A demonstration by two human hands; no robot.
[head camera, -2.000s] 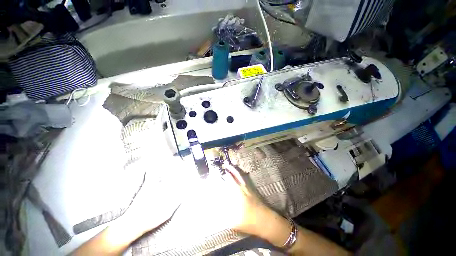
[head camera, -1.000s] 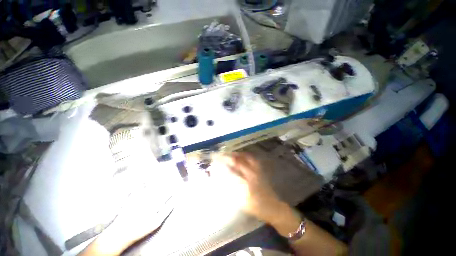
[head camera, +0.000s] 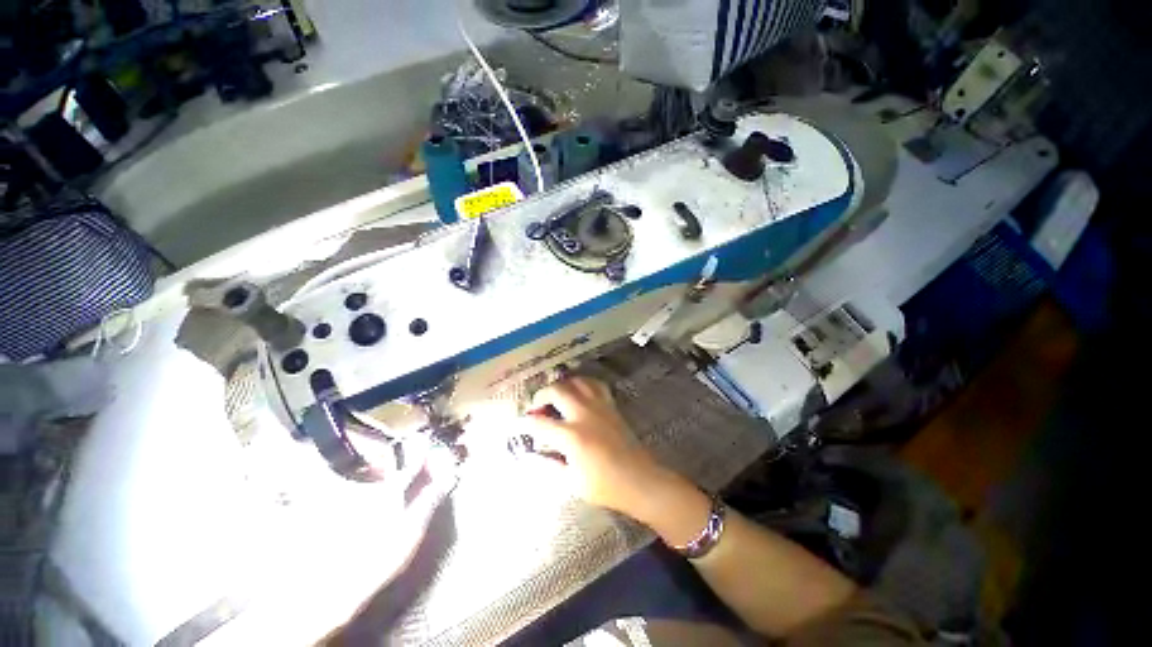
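Grey-brown striped cloth (head camera: 556, 556) lies under the machine head and along the table's front edge, bleached white at the left. My left hand (head camera: 379, 544) is flat and strongly overexposed, its fingertips close to the presser foot area (head camera: 442, 442); its grip is unclear. My right hand (head camera: 594, 442) is on the cloth right of the needle area, fingers curled round a small dark object (head camera: 522, 444), possibly thread snips. The white and blue sewing machine head (head camera: 505, 297) stands behind both hands.
A light blue pen-sized tool (head camera: 730, 388) lies right of the cloth. Teal thread cones (head camera: 445, 180) stand behind the head. A striped bag (head camera: 70, 278) is at the left, another (head camera: 739, 38) at the back. A grey-brown strip (head camera: 200, 624) lies at the lower left.
The view has shifted, so the machine appears further left. My right hand has moved away from the needle to the right, fingers now curled. My left fingertips are now closer to the presser foot.
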